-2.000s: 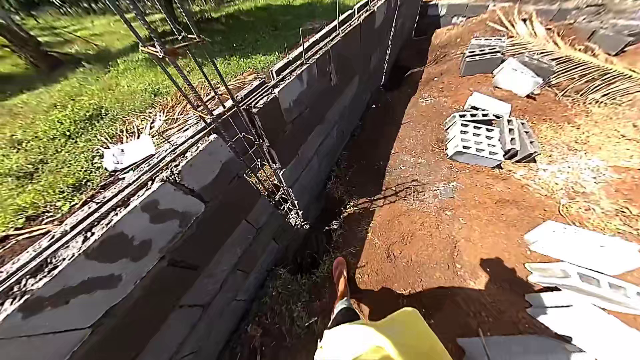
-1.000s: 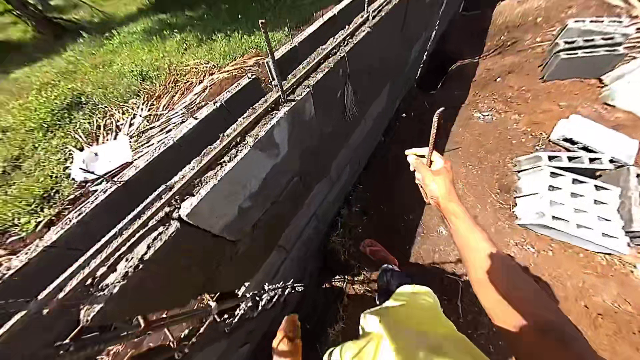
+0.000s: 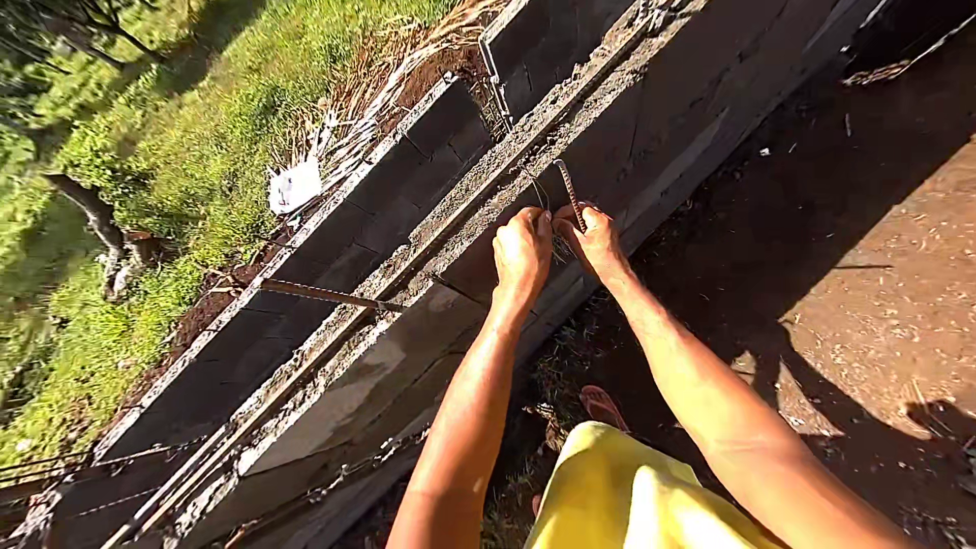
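My right hand (image 3: 591,232) is closed around a short bent rebar rod (image 3: 569,191), whose hooked end points up. Close beside it, my left hand (image 3: 524,248) pinches thin tie wire (image 3: 540,187) between thumb and fingers. Loose strands of the wire hang between the two hands. Both hands are over the near side of a concrete block wall (image 3: 427,328). Along the wall's top a long reinforcing bar (image 3: 457,221) lies in rough mortar. Where exactly the wire is fastened cannot be seen.
A rebar (image 3: 328,294) juts across the wall top at the left. Beyond stands a lower block wall (image 3: 396,187) with dry fronds and a white sack-like thing (image 3: 295,187) behind it. A sandalled foot (image 3: 602,406) is on shaded soil below.
My left hand has come up from the bottom edge to the wire. The right hand, with the bent rod, has moved in beside it over the wall. The view has turned toward the wall.
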